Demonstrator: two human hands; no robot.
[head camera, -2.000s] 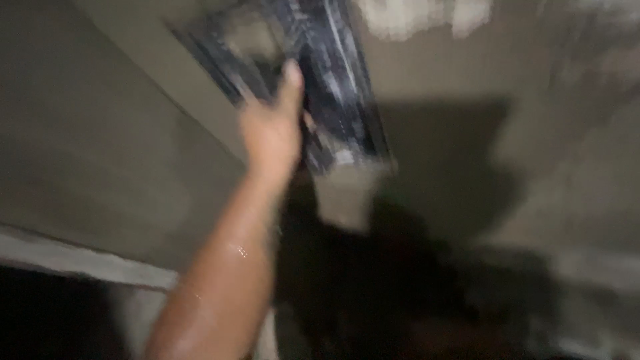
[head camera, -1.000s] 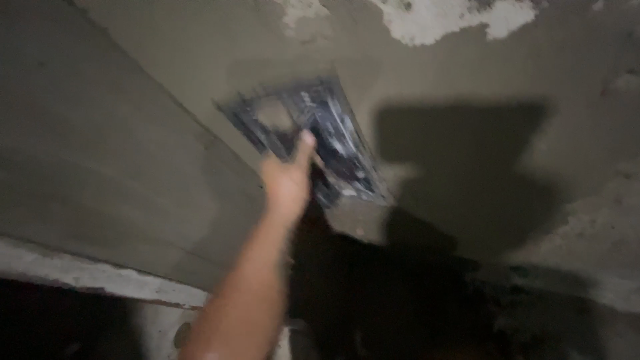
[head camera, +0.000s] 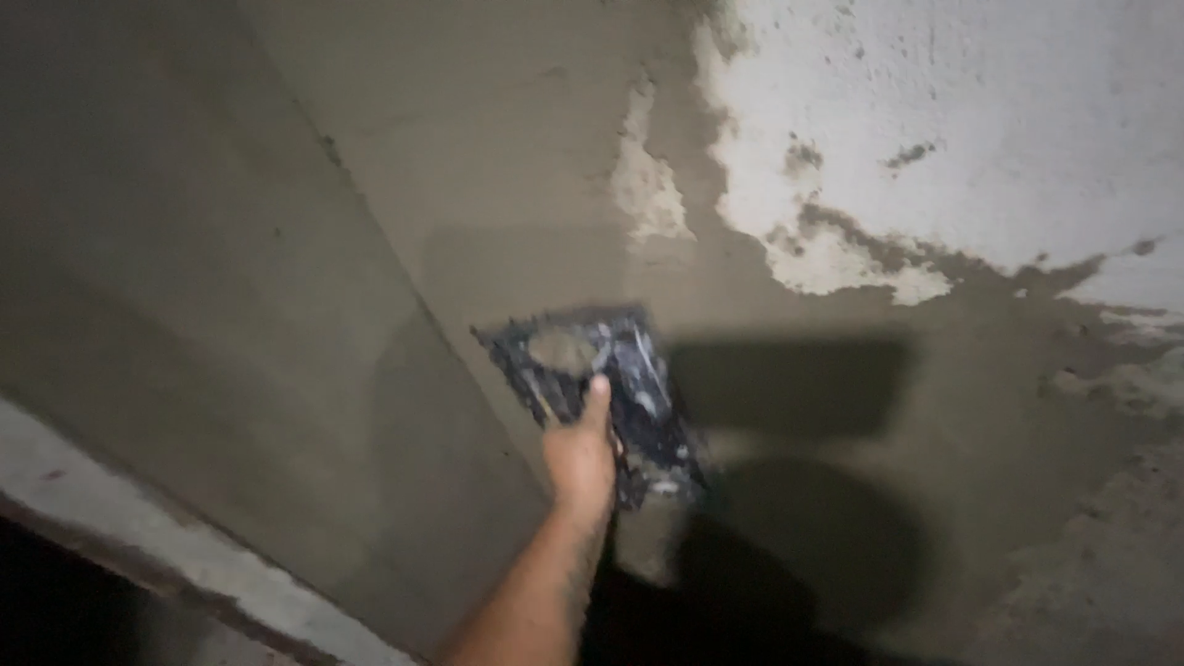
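Note:
My left hand grips the handle of a black plastering float, with one digit stretched along its back. Wet grey plaster and pale smears mark the float, and a grey blob lies near its upper left corner. The float is over a smooth grey plastered surface, just right of a slanting corner line; contact with the surface cannot be told. Above the float is a small pale rough patch. A large whitish area with ragged edges fills the upper right. My right hand is not in view.
Left of the corner line runs another grey plastered surface. A pale ledge or edge slants across the lower left, with darkness below it. Dark shadows fall right of and below the float. Rougher grey surface shows at the lower right.
The view has shifted, and more of the whitish area shows at the upper right. My left hand has kept hold of the float, which sits lower in the view than two seconds ago.

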